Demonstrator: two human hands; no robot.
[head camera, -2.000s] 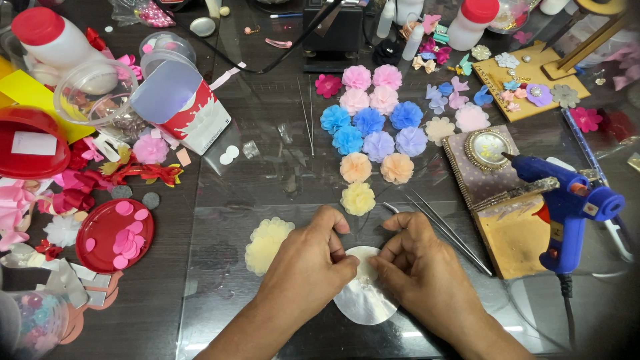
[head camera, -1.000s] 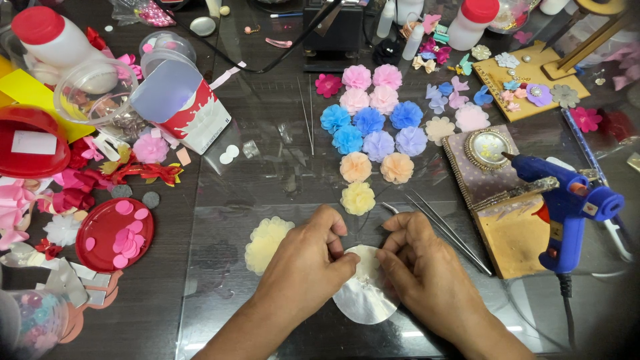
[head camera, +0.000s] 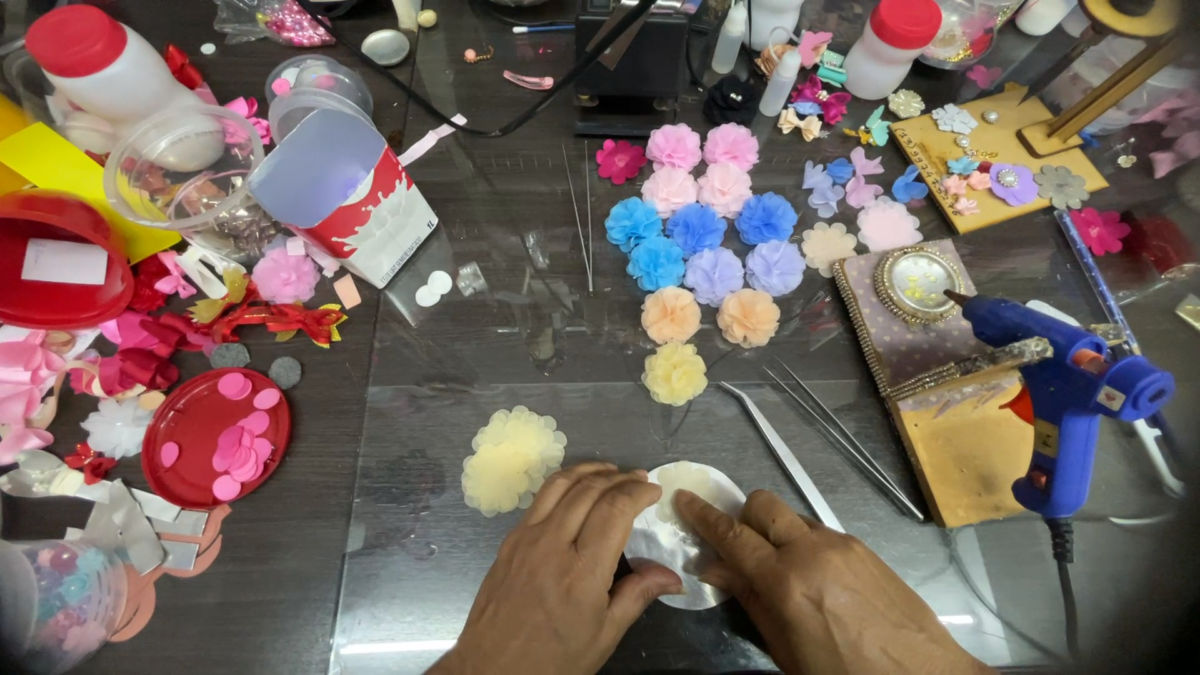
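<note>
A shiny round disc (head camera: 670, 562) lies on the glass sheet between my hands, with a thin cream scalloped fabric piece (head camera: 682, 480) on its upper part. The right hand (head camera: 806, 572) presses its index fingertip on that piece, its other fingers bent over the disc. My left hand (head camera: 572, 553) rests at the disc's left edge, thumb near its middle; whether it grips the rim or something dark beneath the fingers is unclear. A pile of cream scalloped fabric pieces (head camera: 511, 459) lies beyond my left hand. A finished yellow fabric flower (head camera: 675, 373) sits above the disc.
Bent-tip tweezers (head camera: 787, 459) and straight tweezers (head camera: 848, 441) lie right of the disc. A blue hot glue gun (head camera: 1059, 403) rests on a decorated box (head camera: 956, 469). Several fabric flowers (head camera: 696, 228) stand in rows farther back. At left are a red lid (head camera: 216, 436) with pink discs and a cut carton (head camera: 342, 202).
My hands have moved down and slightly apart, uncovering more of the disc and the cream piece on it. The right index finger now points onto that piece.
</note>
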